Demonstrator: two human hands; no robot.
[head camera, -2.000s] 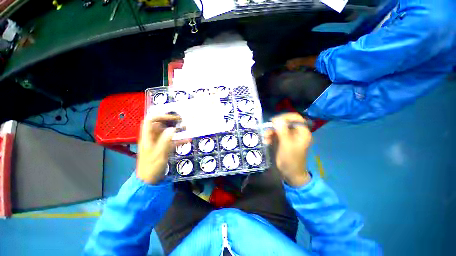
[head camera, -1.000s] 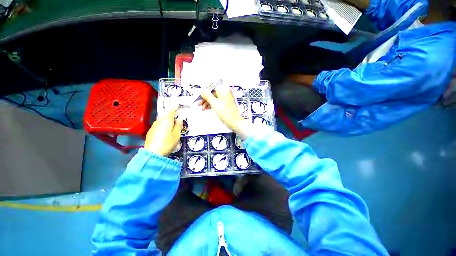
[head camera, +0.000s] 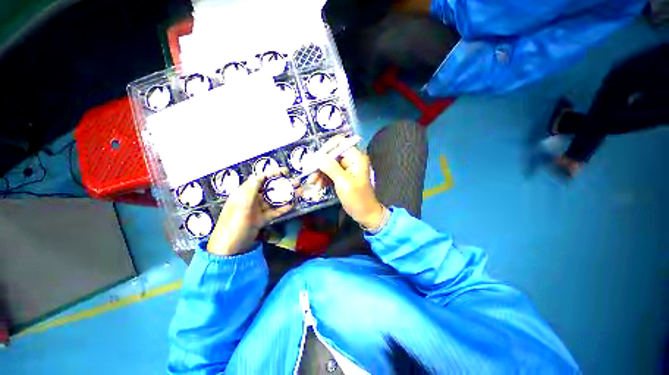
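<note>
The clear blister tray (head camera: 158, 212) rests on my lap, tilted, with black round parts with white faces in its pockets. One pocket at the far right shows crosshatch. A white sticker sheet (head camera: 220, 132) lies over the middle pockets. My left hand (head camera: 246, 212) holds a round part (head camera: 279, 191) by its edge above the tray's near side. My right hand (head camera: 352, 179) holds pale tweezers (head camera: 334, 152), their tip close to the round part's right edge. Whether the tip touches it or carries anything is too blurred to tell.
Loose white paper (head camera: 257, 29) lies beyond the tray's far edge. A red stool (head camera: 114, 150) stands at the left, near a grey panel (head camera: 66, 249). A person in a blue smock (head camera: 513, 44) is at the upper right; another person's dark-clothed limb (head camera: 616, 110) is at the far right.
My view has turned and shifted. My left hand now holds a round part nearer me. My right hand with the tweezers has moved from over the sheet to the tray's near right side.
</note>
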